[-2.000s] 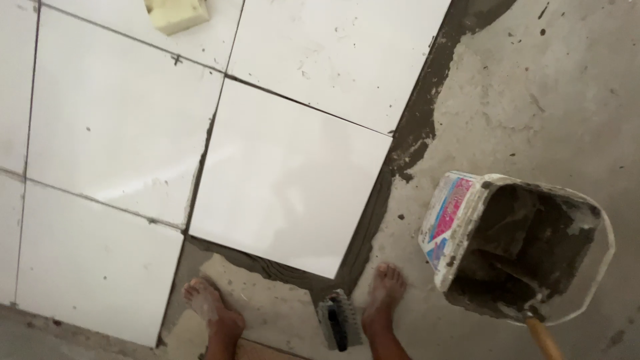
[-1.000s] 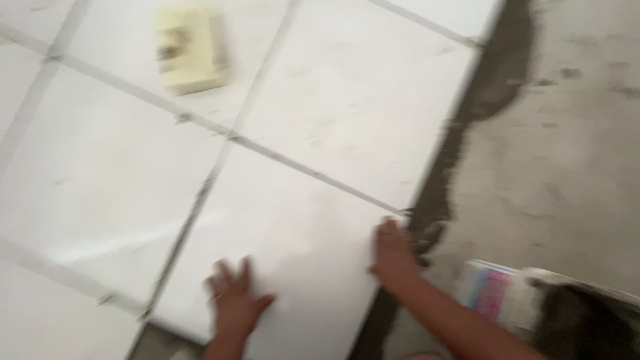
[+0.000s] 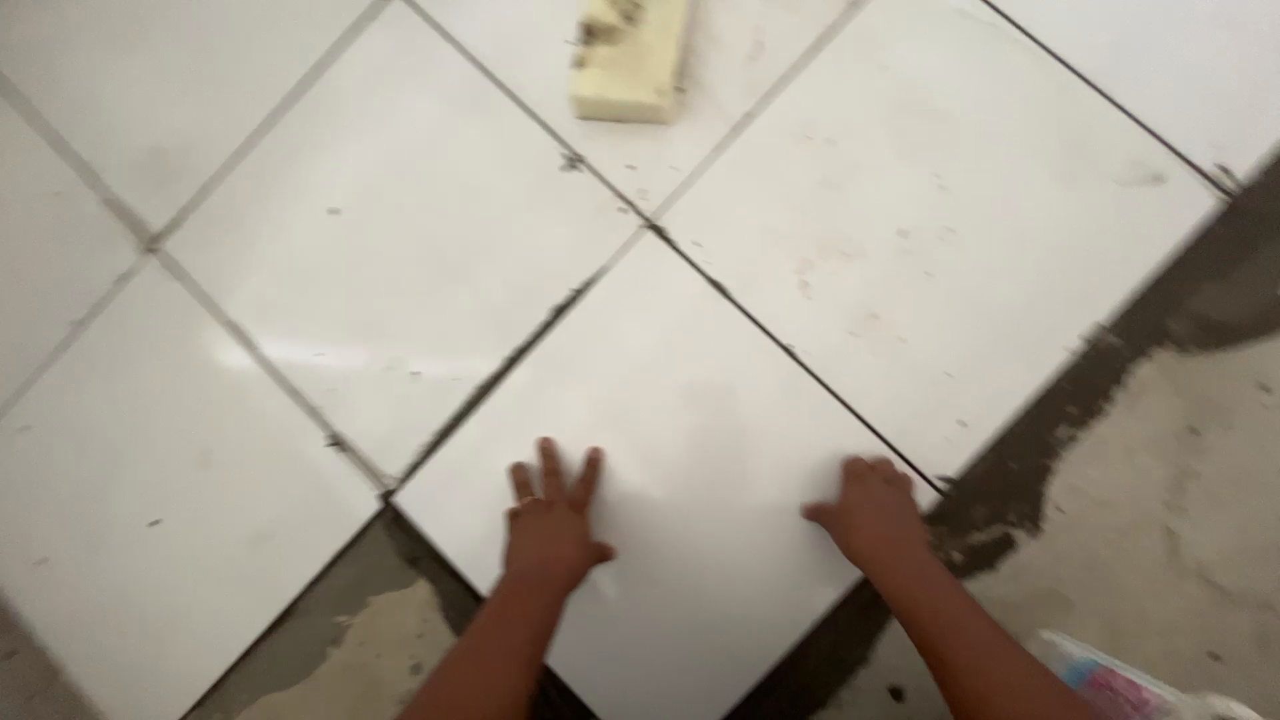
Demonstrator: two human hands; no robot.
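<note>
A glossy white floor tile point(image 3: 690, 420) lies at the corner of the laid tiles, with dark gaps along its upper edges. My left hand point(image 3: 552, 525) rests on its left part, fingers spread, holding nothing. Near the tile's right corner is my right hand point(image 3: 872, 505), palm down on the surface with the fingers close together and the thumb out; it is slightly blurred. Grey mortar point(image 3: 835, 650) shows along the tile's lower right edge, and more lies beside its lower left edge.
A yellowish sponge point(image 3: 640, 70) sits on a laid tile point(image 3: 760, 170) at the top. Bare concrete floor point(image 3: 1170, 500) with a mortar strip borders the tiles on the right. Part of a bucket point(image 3: 1120, 690) with a coloured label shows at the lower right.
Two seconds ago neither hand was in view; both came onto the tile by one second ago and are still there. The view has moved closer and turned.
</note>
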